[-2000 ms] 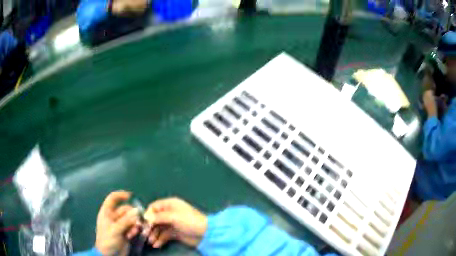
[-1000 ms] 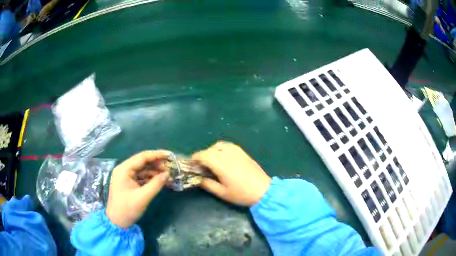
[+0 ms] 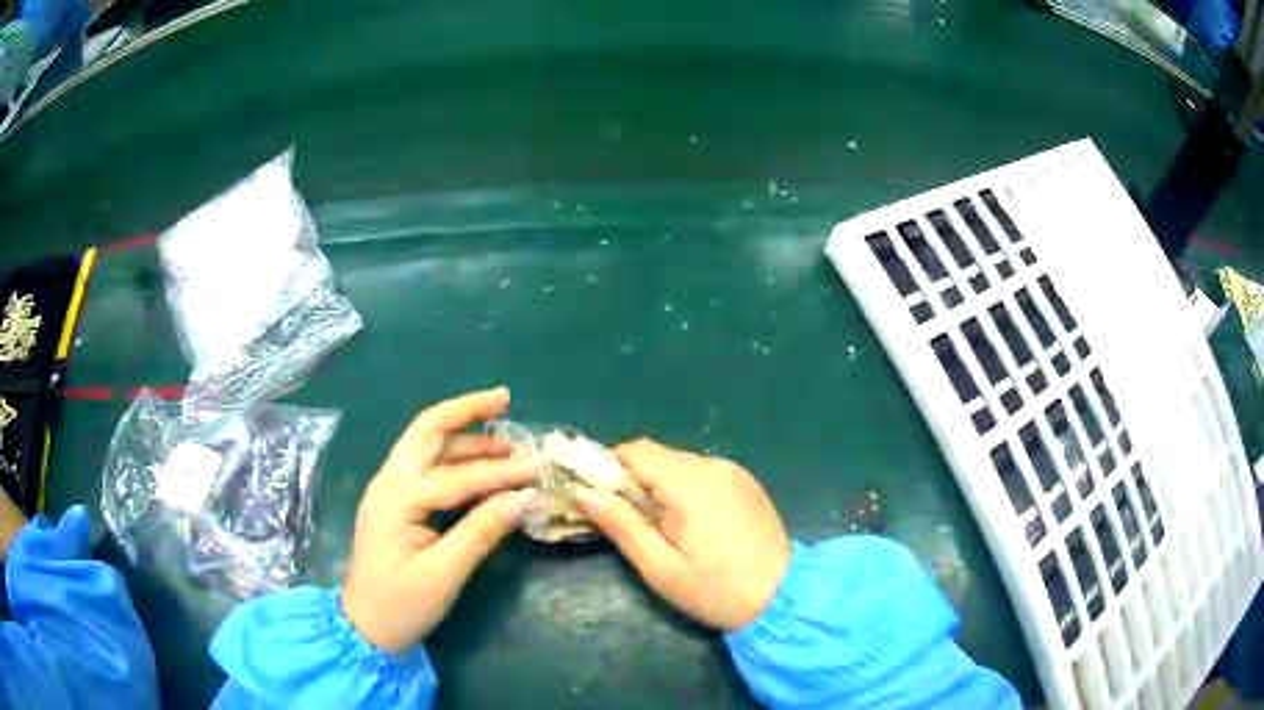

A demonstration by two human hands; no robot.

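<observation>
My left hand [image 3: 441,520] and my right hand [image 3: 700,534] are bare and hold a bundle of small parts [image 3: 566,486] between them, low in the middle of the view. The bundle is brownish and pale with shiny clear plastic around it. Fingers hide much of it, so the single parts cannot be told. A white foam tray [image 3: 1157,298] lies to the right, with slots holding black components [image 3: 998,347]. Its near-right slots look pale.
On the left lie a clear bag with white contents [image 3: 243,271] and a clear bag with dark contents and a white label [image 3: 187,479]. Black trays with cream pieces [image 3: 21,326] and a neighbour's blue sleeve [image 3: 76,610] are at the left edge.
The view has swung right, then settled over the green bench. Both hands still hold the bundle, which now shows more of its pale side. The hands are slightly turned around it.
</observation>
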